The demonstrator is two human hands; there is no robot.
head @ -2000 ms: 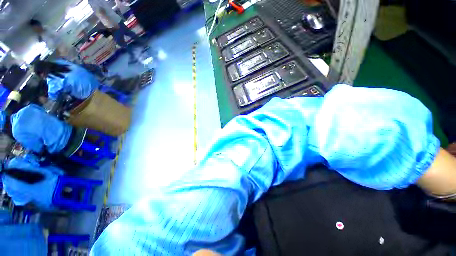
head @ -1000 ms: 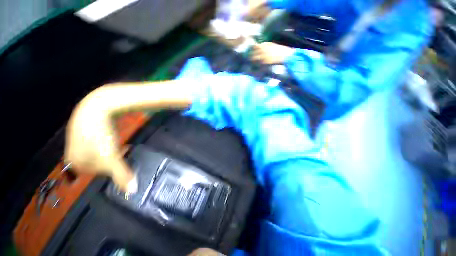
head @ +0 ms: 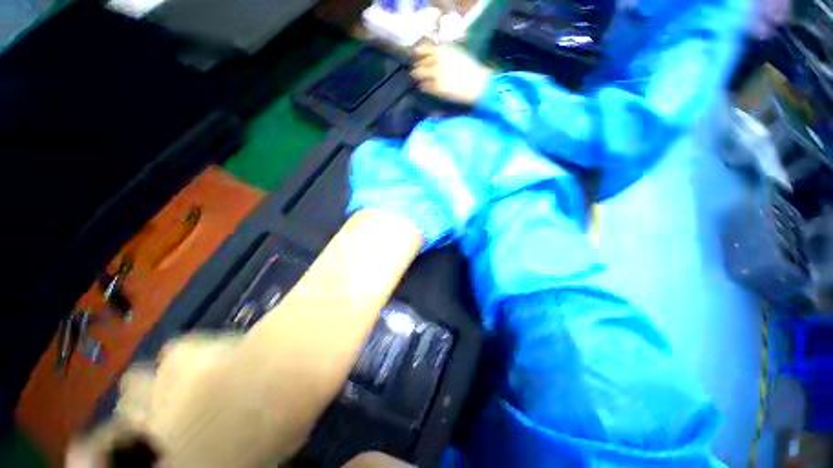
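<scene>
My right hand [head: 196, 393] is blurred at the lower left, its forearm crossing the black foam tray [head: 274, 218]. The fingers lie near the bottom edge around a dark patch, and I cannot tell if they hold anything. An open-back phone [head: 416, 366] lies in a tray pocket, partly hidden under my forearm. Its shiny inner parts show on both sides of the arm. My left hand is not in view. A small patch of skin at the bottom edge is too cut off to identify.
An orange mat [head: 155, 265] with small metal pieces [head: 114, 288] lies left of the tray. A dark slab [head: 356, 80] lies in a black tray farther back. Another person's hand [head: 452, 73] and blue sleeve [head: 566, 119] are at the top. Blue floor is at the right.
My right hand has moved down and left from the phone's end, and my forearm now covers part of the phone. The view has shifted, showing more of the orange mat and tray.
</scene>
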